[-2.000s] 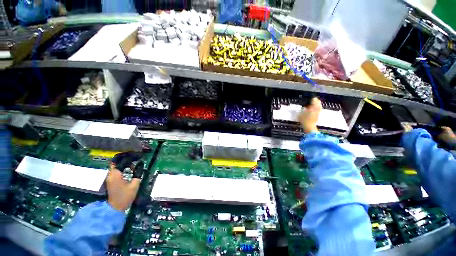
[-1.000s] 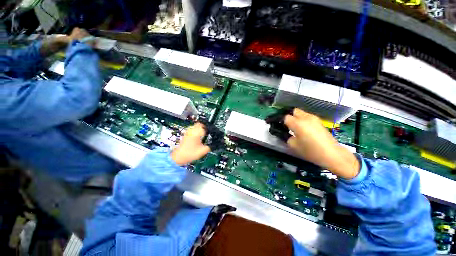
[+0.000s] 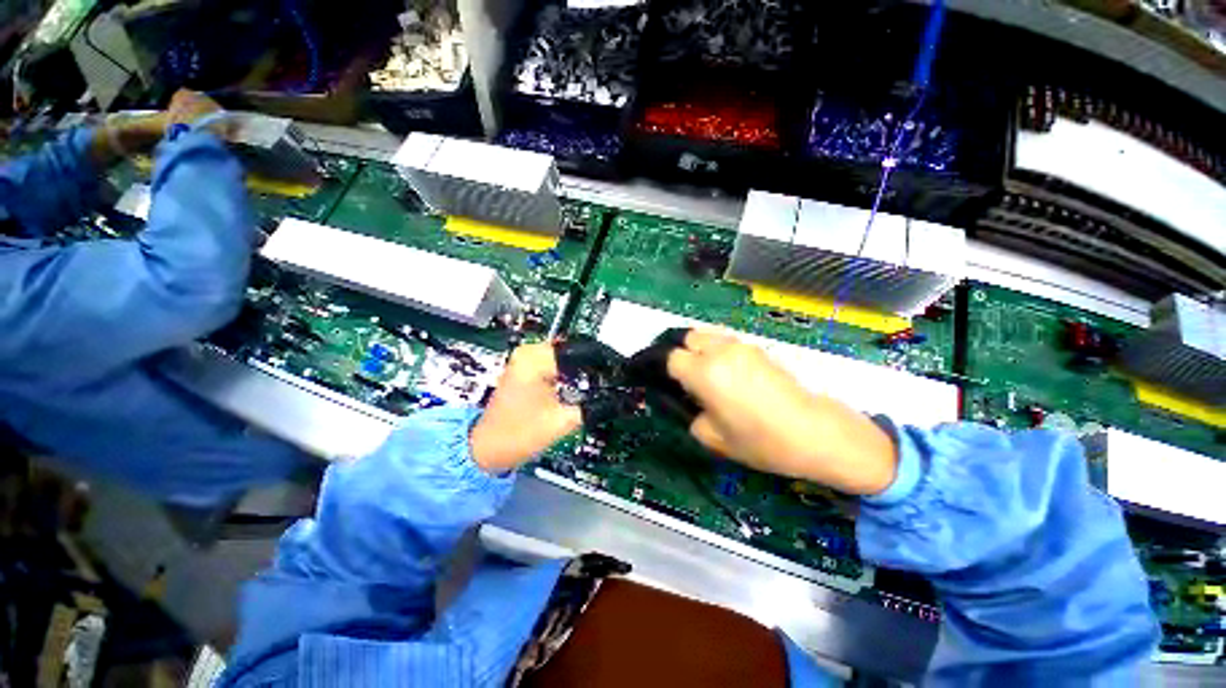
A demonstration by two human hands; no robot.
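Note:
My left hand (image 3: 524, 403) is over the left part of a green circuit board (image 3: 659, 276), its fingers closed around dark pieces that look like black components (image 3: 586, 360). My right hand (image 3: 753, 403) is beside it with black components (image 3: 662, 366) at its fingertips, close to or touching the pieces at my left hand. The fingers hide the board below. A long white heatsink (image 3: 834, 376) lies along the middle of the board, partly behind my right hand. A finned heatsink (image 3: 850, 255) with a yellow strip stands at the board's far side.
Another person's blue sleeve (image 3: 175, 255) reaches over boards at the left. Further heatsinks stand on neighbouring boards. A red component bin (image 3: 699, 159) and other dark bins stand behind. Stacked trays (image 3: 1116, 182) are at the back right. A blue cord (image 3: 930, 47) hangs in front. A metal edge (image 3: 645, 538) runs nearest me.
Since one second ago, my right hand has moved left from over the long heatsink to beside my left hand. Earlier, it was up at the shelf. The view has turned down and shifted left.

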